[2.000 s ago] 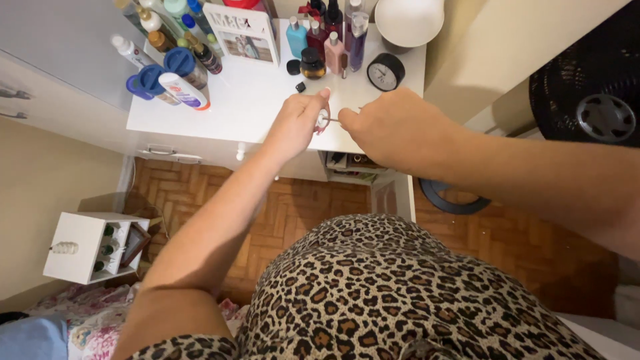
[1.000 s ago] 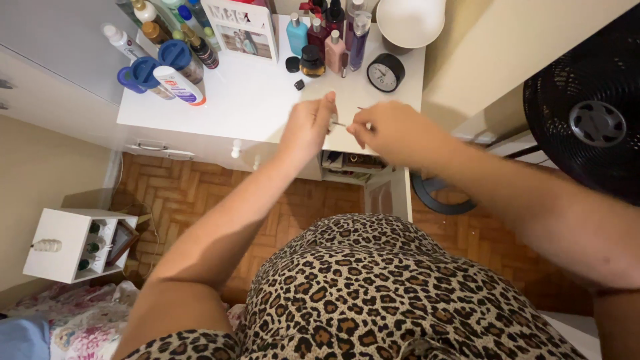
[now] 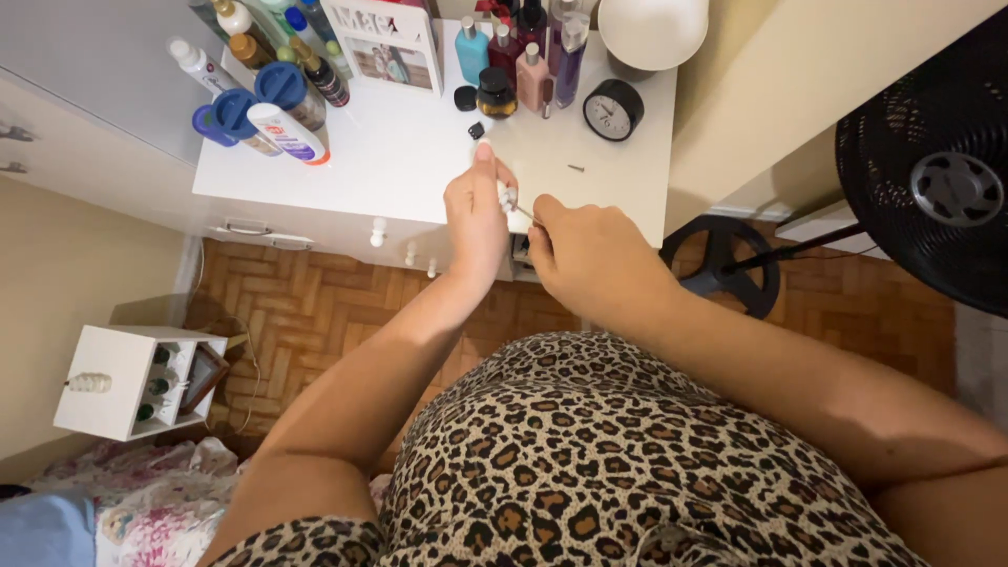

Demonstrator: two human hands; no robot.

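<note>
My left hand (image 3: 478,216) pinches a small white object (image 3: 506,197), perhaps a knob, above the front edge of the white dresser top (image 3: 394,169). Close on its right, my right hand (image 3: 594,252) holds a thin metal shaft (image 3: 526,213) that points at the white object; its rear end is hidden in my fingers. A screw (image 3: 576,168) lies on the dresser top beyond my right hand. A small black piece (image 3: 476,130) lies just past my left fingertips, near a round black cap (image 3: 465,98) and a dark jar (image 3: 496,93).
Perfume bottles (image 3: 532,79), a black clock (image 3: 613,110), a white bowl (image 3: 654,31), a photo frame (image 3: 387,47) and a lotion bottle (image 3: 288,134) stand on the dresser. White knobs (image 3: 378,231) project from its front. A black fan (image 3: 956,189) is at the right, a small white cabinet (image 3: 118,382) at the left.
The screw now shows on the dresser top, where none was plain before. My right hand has come back close to my left, with the thin shaft at the white object.
</note>
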